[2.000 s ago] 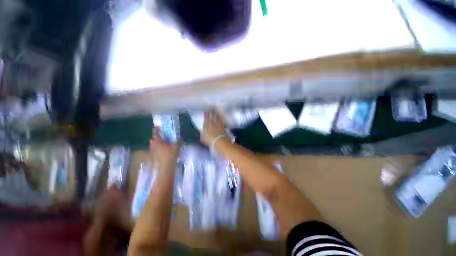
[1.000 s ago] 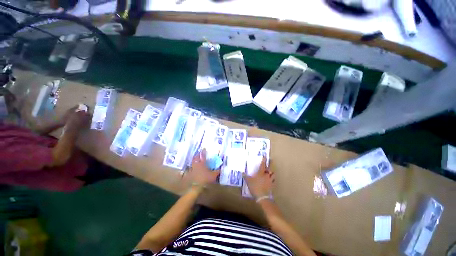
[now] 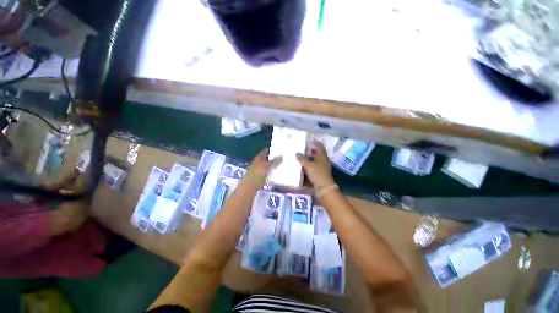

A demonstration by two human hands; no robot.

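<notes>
My left hand (image 3: 262, 167) and my right hand (image 3: 317, 166) hold a white carton (image 3: 287, 158) between them, upright in the view, at the near edge of the green conveyor. Just below my hands, clear plastic trays (image 3: 263, 235) stand side by side on the cardboard surface, with papers and light-blue patches in them. The rightmost of these trays (image 3: 328, 257) lies beneath my right forearm. More filled trays (image 3: 174, 198) lie in a row at left, partly behind my left forearm.
The green conveyor (image 3: 165, 125) carries more packs (image 3: 352, 154) under the raised white shelf (image 3: 380, 67). A tray (image 3: 469, 254) and a white card (image 3: 494, 307) lie at right on the cardboard. Another person's red sleeve (image 3: 46, 235) is at left, behind a dark hanging thing (image 3: 110, 55).
My hands have moved from the trays up to the conveyor and taken hold of a white carton. The view has shifted, with the shelf filling more of it.
</notes>
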